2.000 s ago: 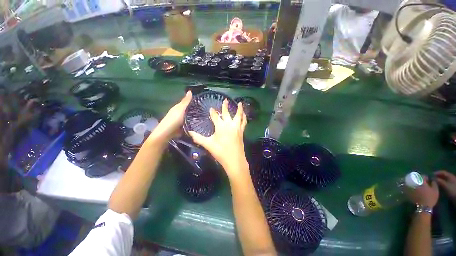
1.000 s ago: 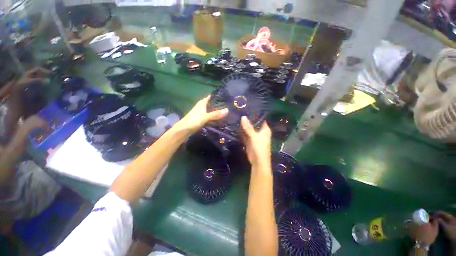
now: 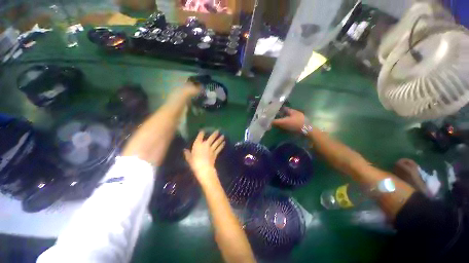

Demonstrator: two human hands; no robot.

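Note:
My left hand (image 3: 191,91), blurred, is at the left rim of a small black fan head with pale blades (image 3: 213,95); its grip is unclear. My right hand (image 3: 205,150) is open, fingers apart, above the dark fan parts at centre. Black round front grilles with shiny centre rings lie before me: one (image 3: 249,160), one to its right (image 3: 292,162), and one nearer (image 3: 277,221). A dark grille (image 3: 170,191) lies below my forearms, partly hidden. A larger fan head with pale blades (image 3: 84,140) lies at left.
A grey metal upright (image 3: 288,67) rises right of centre. Another person's arm (image 3: 339,151) reaches in from the right over a bottle (image 3: 337,197). A dark parts tray (image 3: 190,41) stands at the back, a cream fan (image 3: 427,67) upper right. White foam pad (image 3: 25,218) lies lower left.
The grille held in both hands one second ago is no longer in them. My left hand has reached away to a fan head; my right is open and nearer. Another person's arm has reached in.

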